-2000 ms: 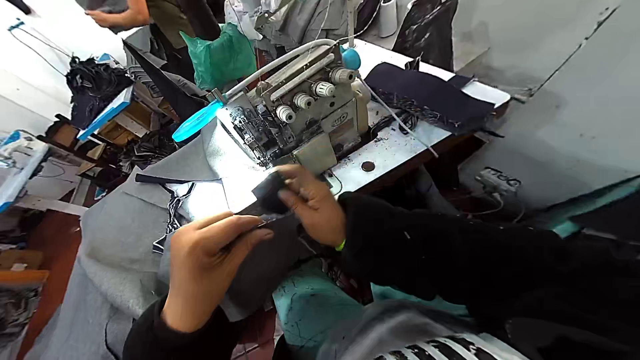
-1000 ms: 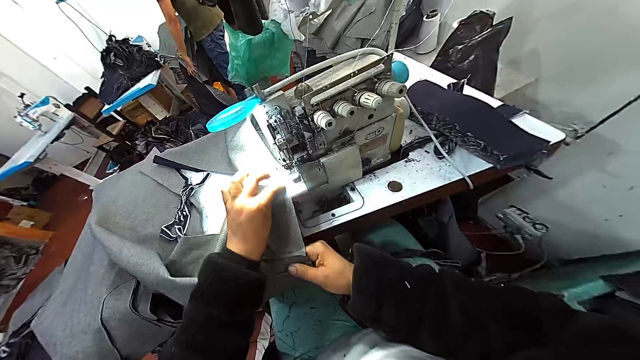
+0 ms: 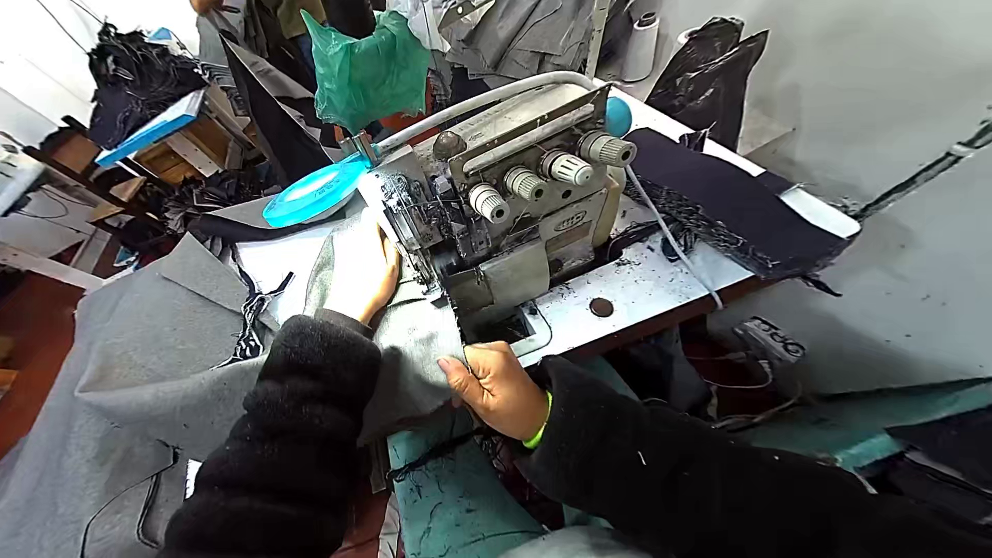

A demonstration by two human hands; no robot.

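Observation:
A serger sewing machine (image 3: 535, 194) with several tension dials stands on a white table (image 3: 651, 287). Grey fabric (image 3: 418, 349) lies at its needle side, one edge along the presser area, and spreads over the left of the table. My left hand (image 3: 376, 275) rests on the fabric just left of the needle area, its fingertips partly hidden beside the machine. Pinched between thumb and fingers of my right hand (image 3: 496, 387) is the fabric's near edge, at the table's front. Dark thread scraps (image 3: 252, 310) lie on the fabric at left.
A blue ring-shaped dish (image 3: 318, 192) sits behind the fabric, with a green plastic bag (image 3: 368, 74) beyond. Dark cut fabric (image 3: 728, 198) lies right of the machine. A black bag (image 3: 709, 85) and a thread cone (image 3: 642, 46) stand behind. Part of a person shows at the top left.
Two seconds ago both hands were raised before the machine with a small dark piece. Now they are on the grey fabric, and my left hand has moved in closer beside the needle area since one second ago.

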